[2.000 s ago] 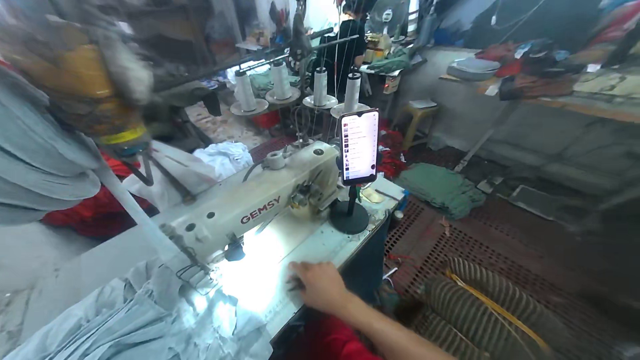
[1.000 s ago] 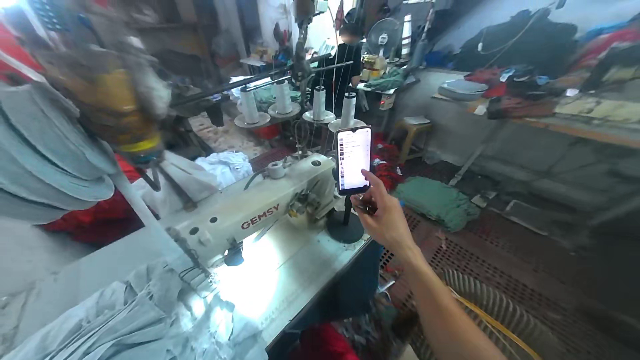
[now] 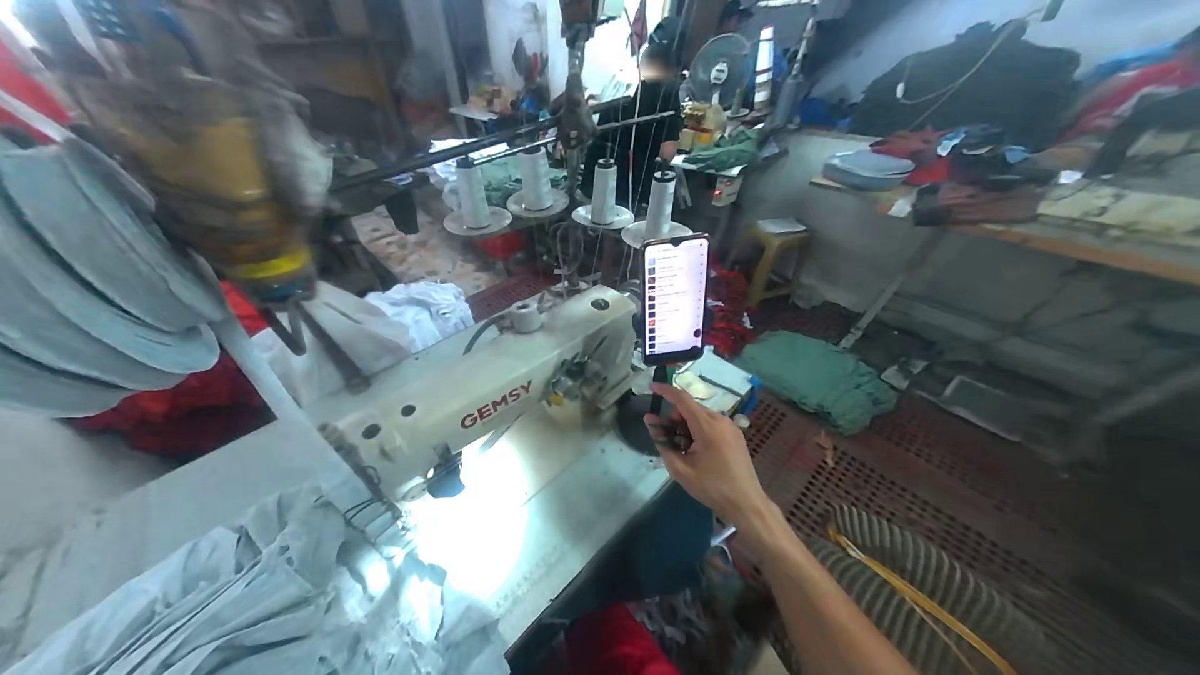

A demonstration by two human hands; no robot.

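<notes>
My right hand (image 3: 705, 452) is beside the stem of a black phone stand (image 3: 639, 424), just below a smartphone (image 3: 675, 298) that stands upright with a lit list on its screen. Its fingers are partly curled near the stem; whether they touch it is unclear. A Gemsy industrial sewing machine (image 3: 497, 375) lies left of the hand, its lamp lighting the work surface. Light grey fabric (image 3: 281, 591) is heaped at the near left end of the machine table (image 3: 600, 502). My left hand is out of view.
Several white thread cones (image 3: 605, 192) stand behind the machine. Green cloth (image 3: 817, 380) lies on the floor to the right, near a yellow stool (image 3: 776, 258). A ribbed roll (image 3: 923, 581) is at lower right. A person (image 3: 647, 122) stands in the back.
My right hand rose from the table surface to the phone screen, then lowered to the stand's stem. The list on the screen looks shifted.
</notes>
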